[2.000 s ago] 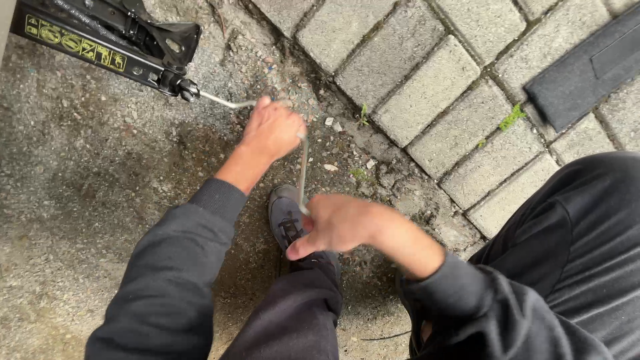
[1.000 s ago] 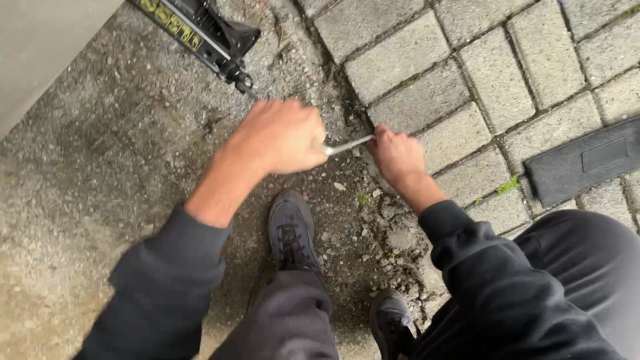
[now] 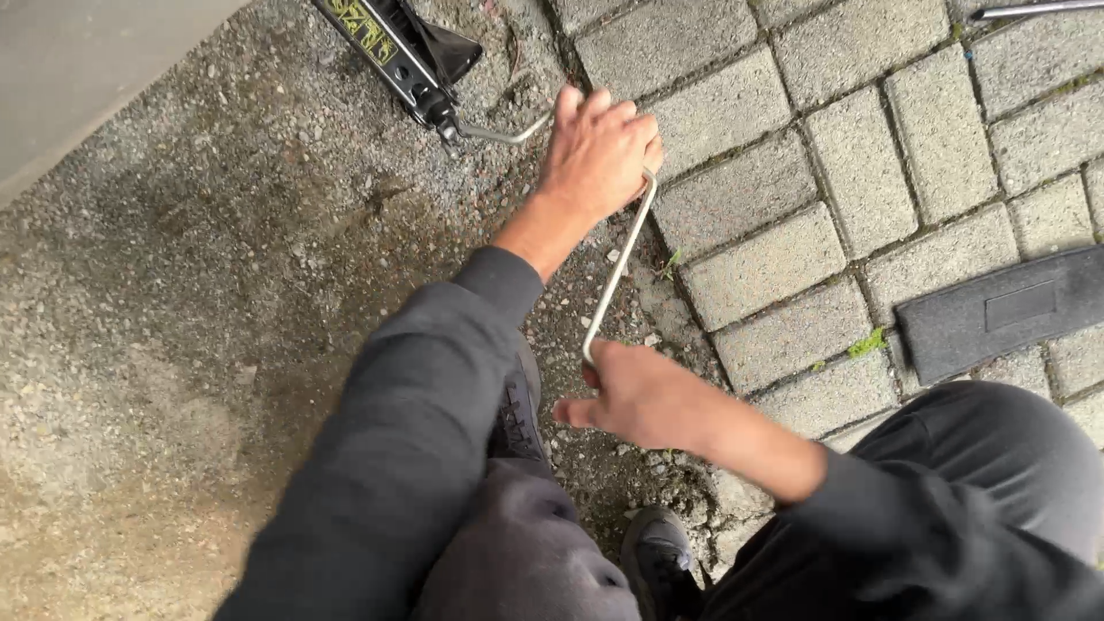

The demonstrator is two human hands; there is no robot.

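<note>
A black scissor jack (image 3: 388, 60) with yellow pictograms lies at the upper left, partly cut off by the frame. A bent metal crank handle (image 3: 619, 269) runs from the jack's end toward my hands. My left hand (image 3: 599, 155) is wrapped around the part of the crank nearer the jack, fingers closed over it. Lower and to the right, my right hand (image 3: 642, 392) grips the crank's far end near its bend; some of its fingers are extended. Its grip is partly hidden and slightly blurred.
Grey paving stones (image 3: 858, 168) cover the right side, bordering gravelly ground (image 3: 216, 302). A dark felt-like strip (image 3: 1022, 302) lies on the pavers, with a metal rod (image 3: 1035, 10) at the upper right. A smooth light-grey panel (image 3: 95, 69) fills the top left corner. My shoes are below my hands.
The crank's outer end, held by my right hand, has swung from pointing right, toward the pavers, to pointing down toward my feet. My left hand stays on the crank. The view has shifted.
</note>
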